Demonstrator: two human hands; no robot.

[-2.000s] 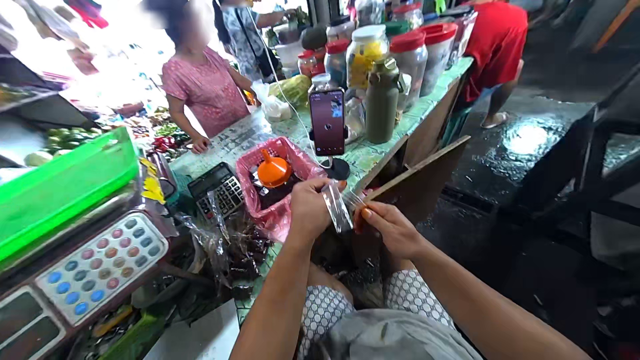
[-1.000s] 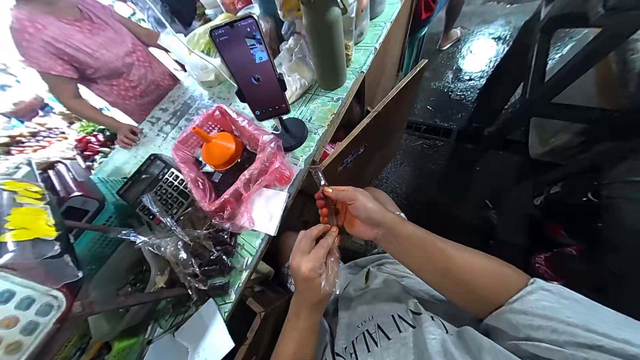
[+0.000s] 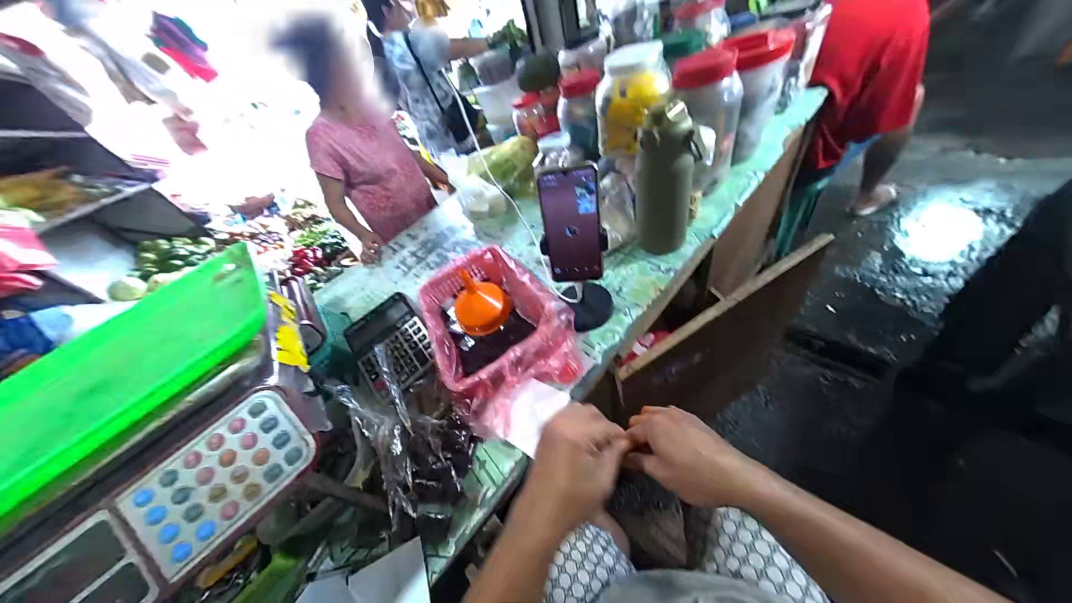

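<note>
My left hand [image 3: 578, 461] and my right hand [image 3: 691, 456] meet above my lap, just off the counter's edge, fingertips touching. Their fingers are bent around something small that my hands hide; a bit of reddish-orange shows between them. Beyond my left hand a white paper or plastic piece [image 3: 536, 414] lies against a pink plastic basket [image 3: 440, 322] lined with pink film. An orange funnel [image 3: 482, 308] rests upside down in it on dark contents. Several clear plastic bags with dark contents [image 3: 427, 452] lie left of my hands.
A phone on a stand [image 3: 572, 222], a green flask [image 3: 664, 180] and lidded jars [image 3: 632, 92] stand on the counter [image 3: 636, 289]. Left are a calculator [image 3: 394, 343] and a scale's keypad [image 3: 218, 481]. A wooden board [image 3: 729, 327] juts out at right. A person in pink [image 3: 373, 172] stands across the counter.
One second ago my hands held a clear bag and small reddish round things, one hand above the other; now they are side by side with fingertips together. The view has swung widely.
</note>
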